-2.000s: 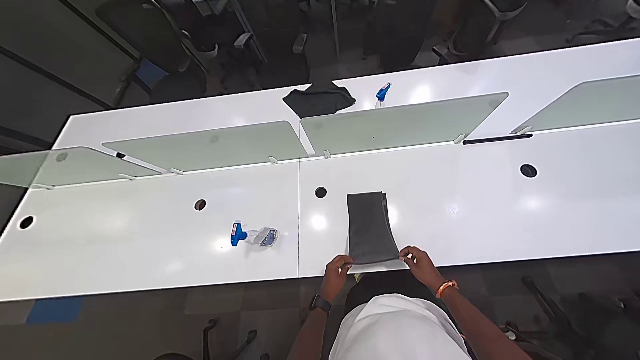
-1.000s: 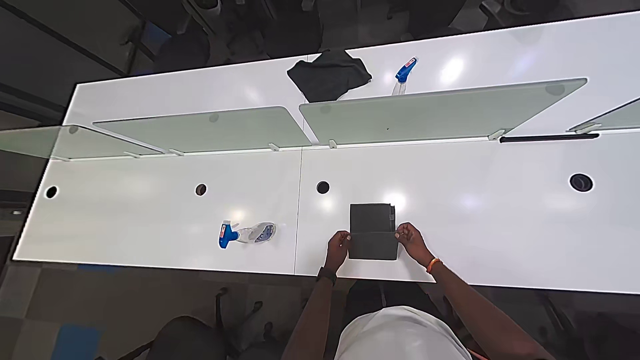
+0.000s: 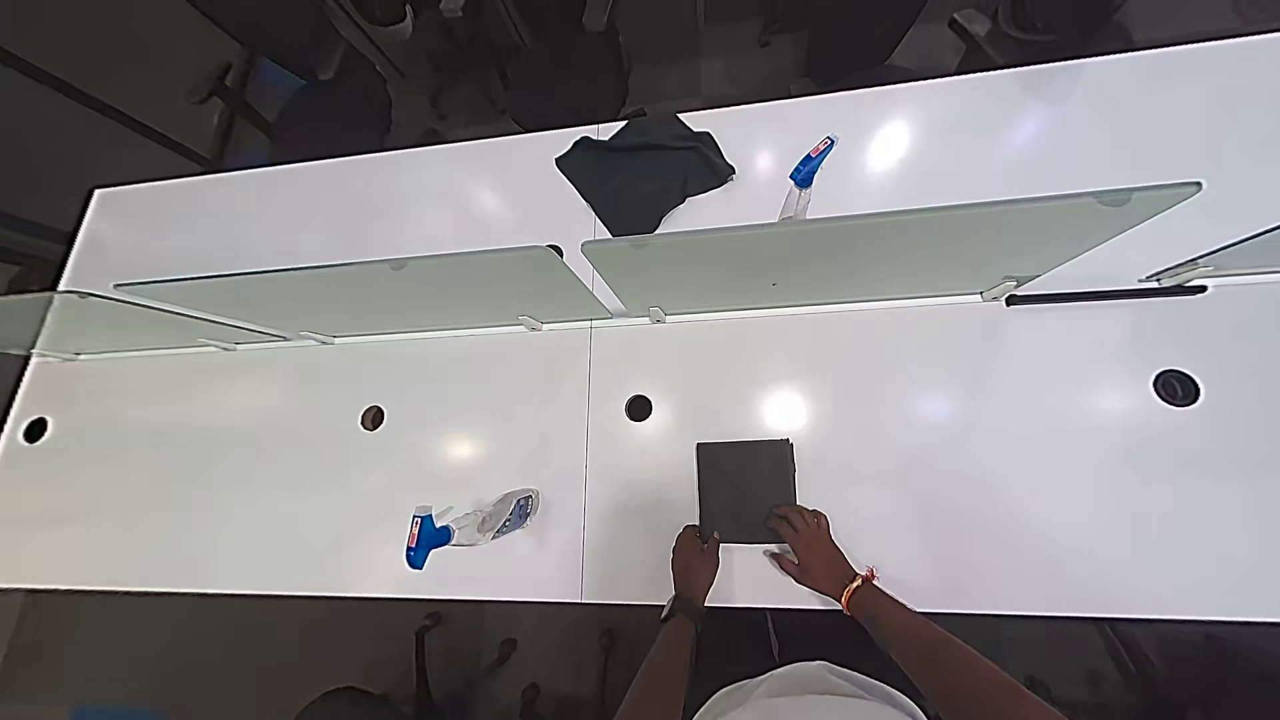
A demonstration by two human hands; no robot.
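A dark grey cloth (image 3: 746, 485), folded into a near square, lies flat on the white table (image 3: 900, 520). At its lower left corner is my left hand (image 3: 696, 562), thumb and fingers at the cloth's edge; whether they pinch it is hard to tell. My right hand (image 3: 812, 550) rests its fingertips on the lower right corner, thumb apart below the edge. To the left, a clear spray bottle with a blue trigger head (image 3: 470, 525) lies on its side.
Frosted glass dividers (image 3: 850, 255) run along the table's middle. Beyond them are a crumpled dark cloth (image 3: 648, 170) and a second blue-headed spray bottle (image 3: 808, 175). Round cable holes (image 3: 638, 408) pierce the tabletop. Dark chairs stand behind the far edge.
The grey cloth was long two seconds ago, then partly doubled over; now it is a compact square. My right hand has moved from the cloth's right side to its lower right corner.
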